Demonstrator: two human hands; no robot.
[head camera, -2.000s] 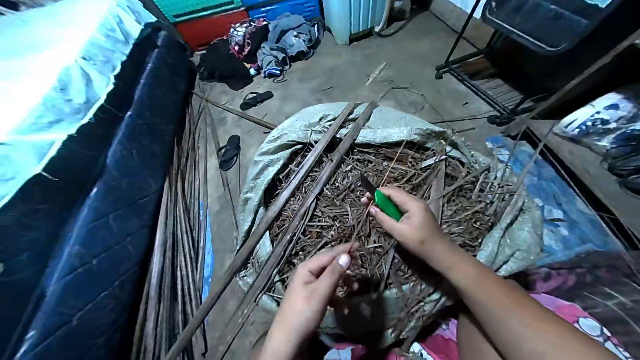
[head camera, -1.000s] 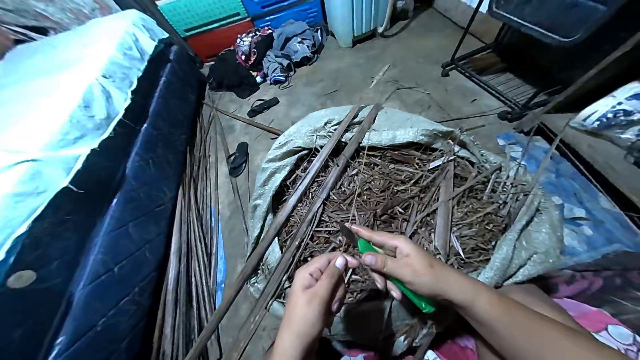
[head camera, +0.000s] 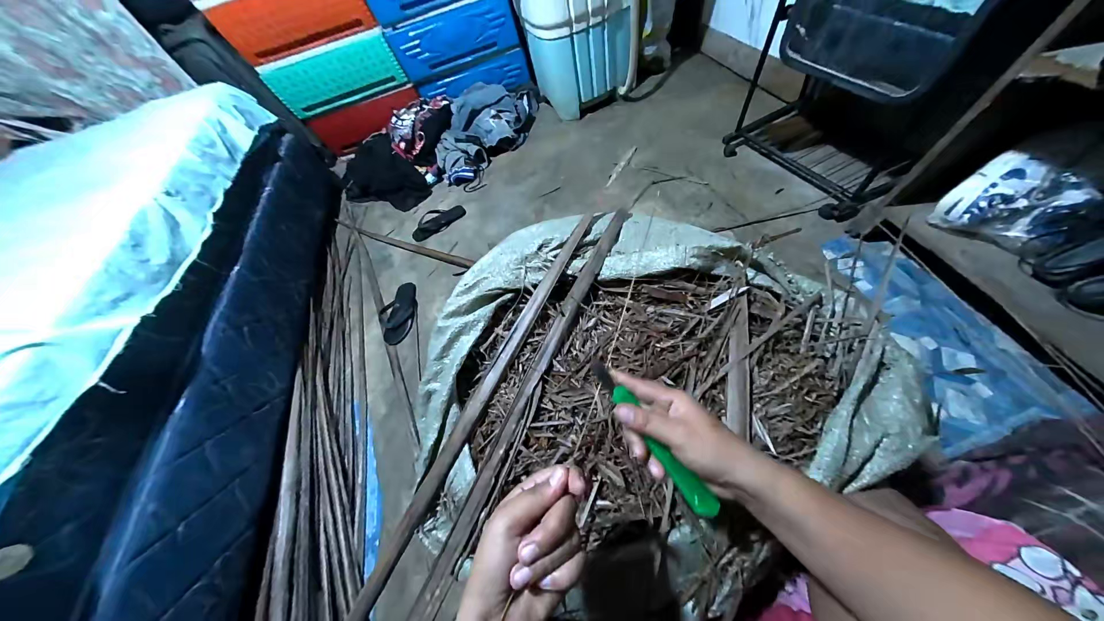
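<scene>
My right hand (head camera: 677, 427) grips a green-handled knife (head camera: 668, 461), its short dark blade pointing up and left. Lower and to the left, my left hand (head camera: 539, 535) pinches a thin plant strand (head camera: 619, 323) between thumb and forefinger; the strand runs up past the knife's blade. Both hands are over a woven plastic sack (head camera: 457, 336) with a rolled rim, filled with brown dry plant scraps (head camera: 673, 319). Two long dry stalks (head camera: 517, 354) lie across the sack's left side.
A dark blue mattress (head camera: 233, 345) stands at the left beside a bundle of long stalks (head camera: 315, 466). Black flip-flops (head camera: 399, 313) and a clothes pile (head camera: 457, 138) lie on the floor. A black metal-framed stand (head camera: 806, 147) is at the upper right, above a blue patterned sheet (head camera: 975, 345).
My hands have moved apart, with the knife now up and right of my left hand. The green handle shows below my right hand's fingers, as one second ago.
</scene>
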